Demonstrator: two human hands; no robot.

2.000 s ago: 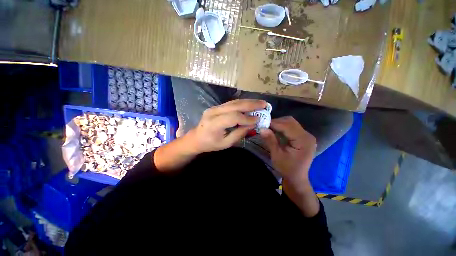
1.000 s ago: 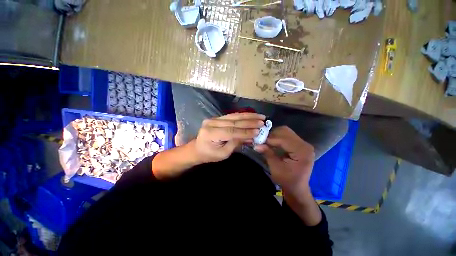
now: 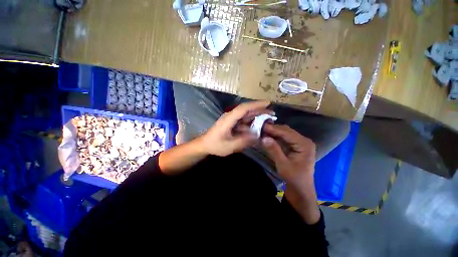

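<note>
A small white moulded part [image 3: 259, 124] is held over my lap, between my two hands. It shows a dark hollow or edge on its right side. My left hand [image 3: 228, 131] grips it from the left, its fingers slightly blurred. My right hand [image 3: 291, 150] touches it from the right with thumb and fingers. The fingers hide much of the part. On the bench near its front edge lies a small white oval dish [image 3: 293, 86] with a pale stick resting in it.
Behind are a round white cup [image 3: 272, 27], thin sticks [image 3: 287, 46], two white hollow pieces [image 3: 214, 38], a white triangular piece [image 3: 345, 83] and a yellow item [image 3: 393, 59]. Grey-white parts [image 3: 444, 61] lie far right. A blue crate [image 3: 120, 145] of jumbled parts stands at left.
The white part has turned from its rounded, marked outside to a side with a dark hollow or edge. My left fingers have shifted around it. The view has moved slightly.
</note>
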